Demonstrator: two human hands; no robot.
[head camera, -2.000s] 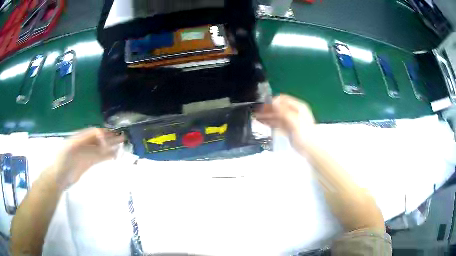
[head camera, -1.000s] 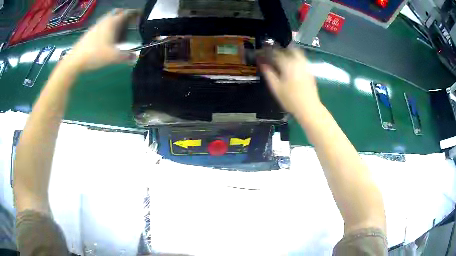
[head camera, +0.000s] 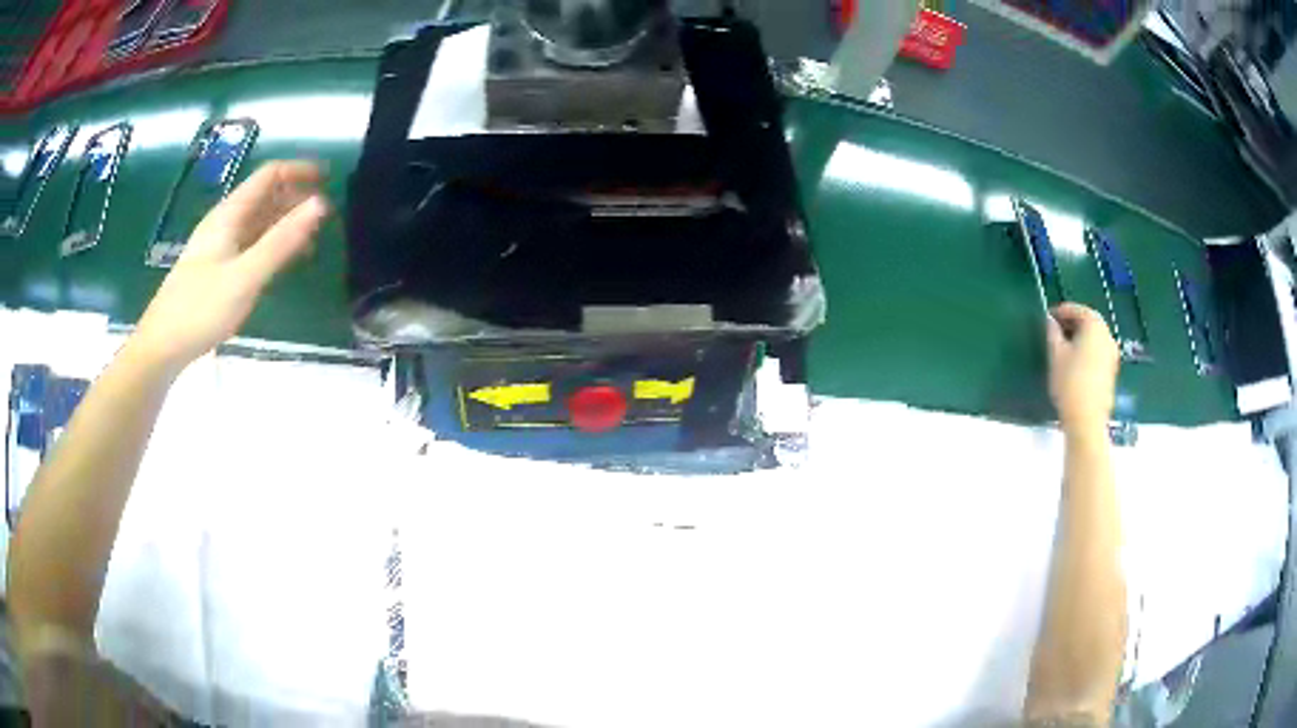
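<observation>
My left hand (head camera: 235, 263) is open and empty, held over the green surface left of the press, just beside a phone frame (head camera: 219, 157) with a blue patch. My right hand (head camera: 1084, 363) is at the far right, its fingertips pinching the lower end of a phone frame (head camera: 1040, 245) at the green surface. The black press base (head camera: 569, 263) stands between my hands. The dark press head (head camera: 583, 93) is above it. The orange fixture is not clearly visible.
More phone frames lie left (head camera: 95, 188) and right (head camera: 1118, 282) on the green surface (head camera: 896, 313). The label panel (head camera: 505, 405) faces me above the white covering (head camera: 711, 597). A red tray (head camera: 86, 50) is upper left, a red sign (head camera: 932, 39) behind the press.
My right hand has moved from the fixture to the far right and grips a frame. My left hand has come down, now empty. The press head shows above the base, and the orange fixture no longer shows.
</observation>
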